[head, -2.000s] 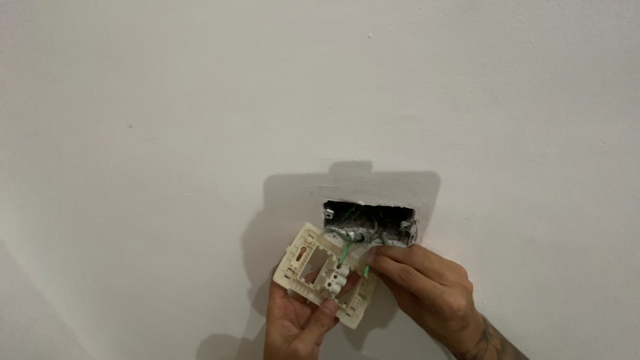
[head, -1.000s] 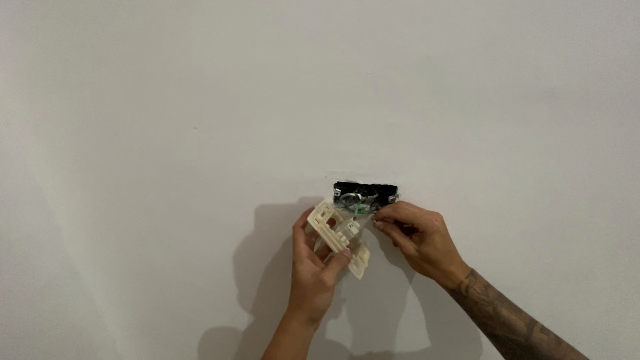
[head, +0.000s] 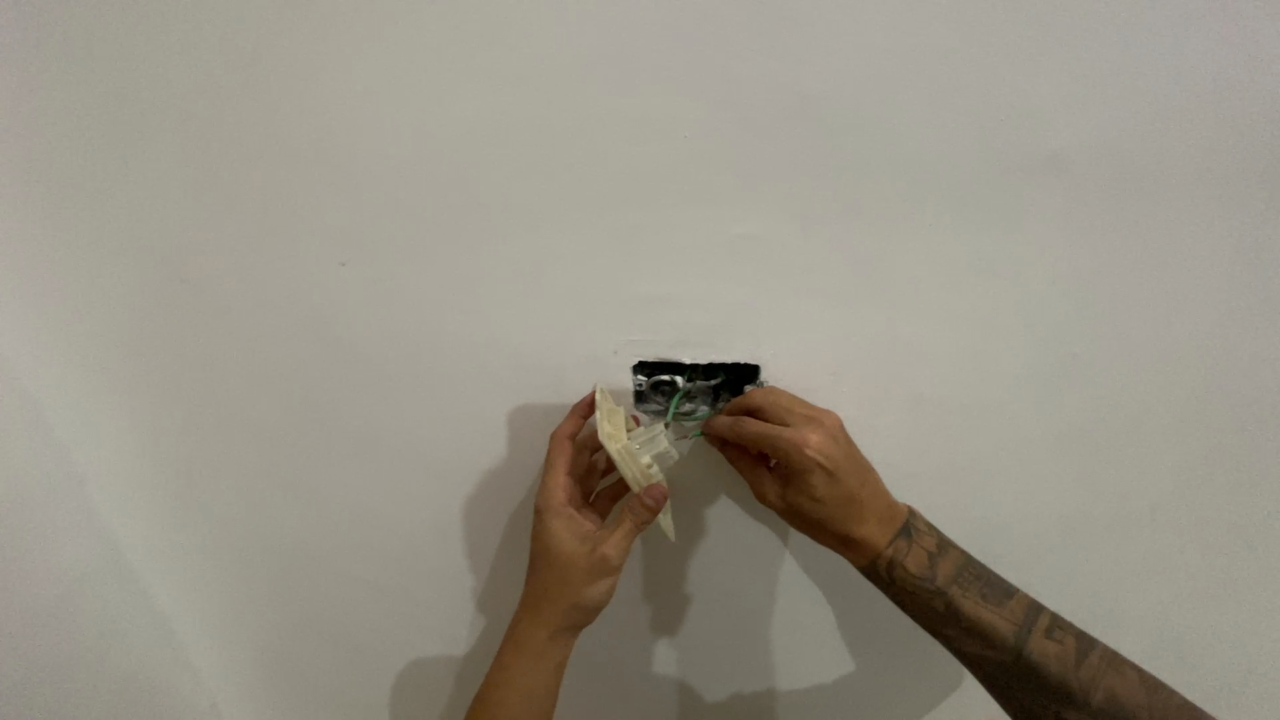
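Observation:
My left hand [head: 585, 520] grips a cream plastic wall plate frame [head: 625, 455], seen nearly edge-on and tilted. A whitish plastic switch or socket module [head: 652, 446] sits on its wall-facing side. One green wire [head: 675, 402] runs from the wall box down to the module. My right hand [head: 790, 450] pinches another green wire [head: 696, 435] between thumb and fingers, its end pointing at the module; whether it touches is unclear. Just above both hands is the recessed electrical box [head: 697, 385], dark inside, with more wires in it. My right fingers hide its lower right corner.
A plain pale wall [head: 400, 250] surrounds the box, with slightly rough edges at the cutout. Shadows of both hands and the plate fall on the wall below and to the left.
The plate has turned from showing its back face to nearly edge-on in my left hand. My right hand stays beside it at the green wire. The view has shifted back from the wall.

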